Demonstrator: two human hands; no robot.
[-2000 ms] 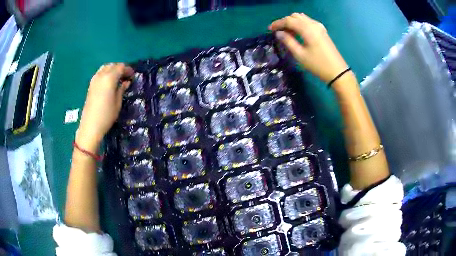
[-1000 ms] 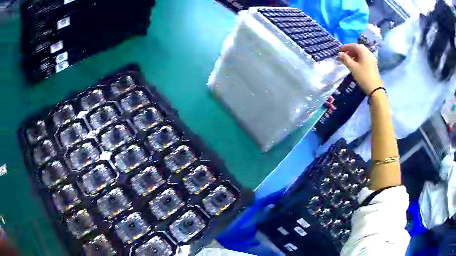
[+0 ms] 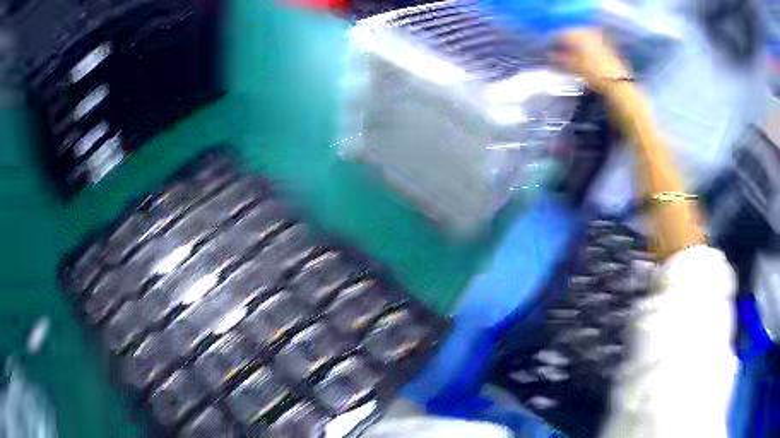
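The view is badly blurred. My right hand (image 3: 590, 58) reaches to the near right edge of a bagged stack of trays (image 3: 436, 128) at the upper middle; whether its fingers grip anything is too blurred to tell. My left hand is not in view. A black blister tray (image 3: 248, 299) with circuit boards in its pockets lies on the green bench (image 3: 295, 120) at the lower left, untouched by my right hand.
A black tray stack (image 3: 162, 77) with white labels stands at the upper left. Another dark tray stack (image 3: 582, 299) is at the right, below bench level, near my right forearm. Blue material shows at the top edge (image 3: 539, 13), and translucent plastic behind my right hand.
My left hand has left the tray and the picture. My right hand has moved from the tray's far corner to the bagged stack. The view has turned rightward, then blurred.
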